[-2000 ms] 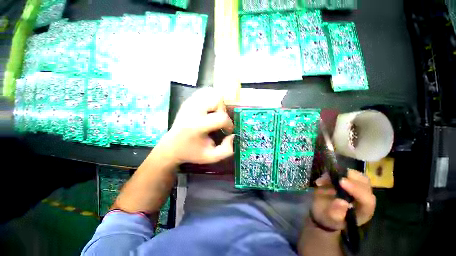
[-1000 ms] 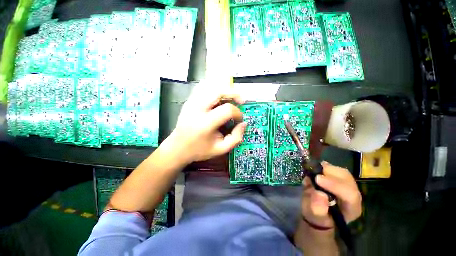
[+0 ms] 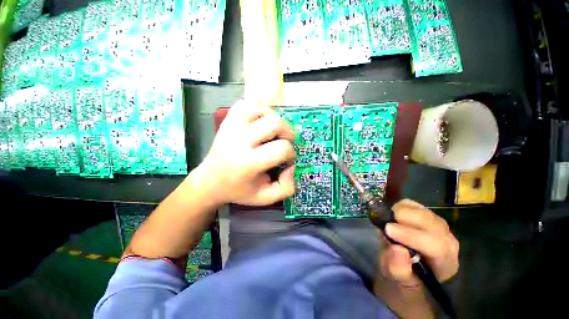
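Two green printed circuit boards [image 3: 368, 134] lie side by side on the dark red-brown work pad [image 3: 407, 143] in front of me. My right hand [image 3: 419, 243] grips the dark soldering iron [image 3: 380, 215], its metal tip over the seam between the boards, at mid-height. My left hand [image 3: 252, 159] is at the left edge of the left board, fingers curled with thumb and forefinger near each other. I cannot tell whether it holds solder wire; no strand shows clearly.
A whitish cup [image 3: 465, 136] with silvery bits stands right of the pad, a yellow sponge [image 3: 476, 184] below it. Board rows lie left [image 3: 137, 128] and upper right [image 3: 433, 37], with a yellow-green divider strip [image 3: 261, 50] between. A white paper slip [image 3: 312, 92] lies behind the pad.
The iron has moved from right of the boards, over the right board, to the seam between them. The view has shifted, so the bench items sit higher. My left hand stays by the left board.
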